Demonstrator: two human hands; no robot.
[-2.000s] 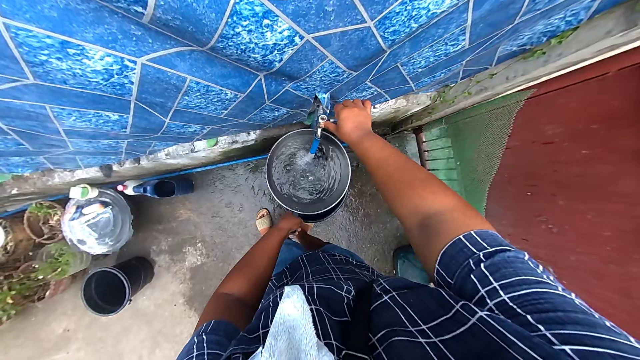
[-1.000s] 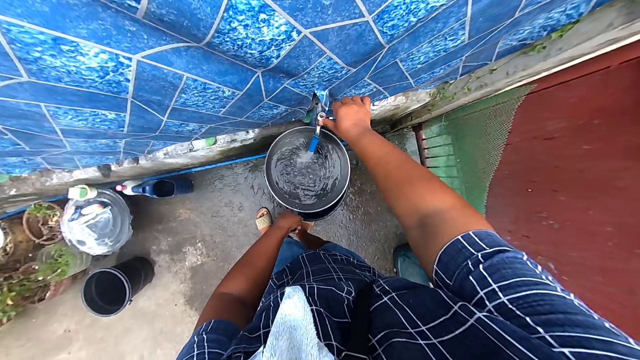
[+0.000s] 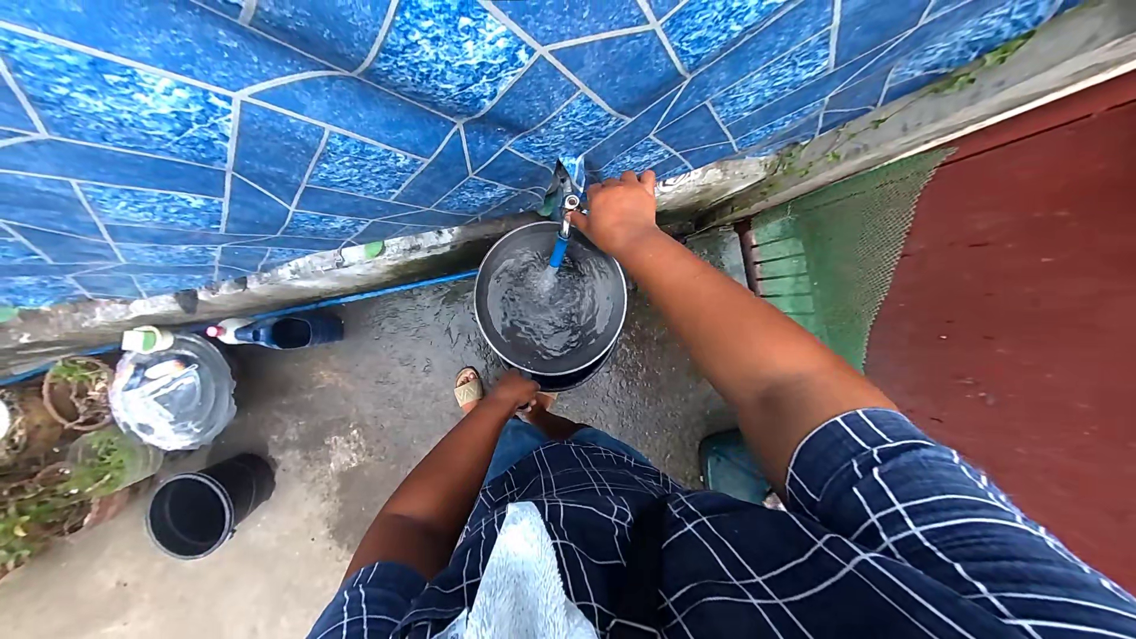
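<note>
Water runs from a metal tap with a blue spout end into a dark round pan. Under the pan, part of a black bucket shows. My left hand is closed at the pan's near side, where its handle would be; the grip itself is mostly hidden. My right hand is at the tap, thumb against its metal body and fingers bent above; whether it grips the lever cannot be seen.
A blue tiled wall rises ahead above a rough ledge. At left are a clear-covered tub, a blue cut container, an empty black bucket and potted plants. Green mesh and a red surface lie right.
</note>
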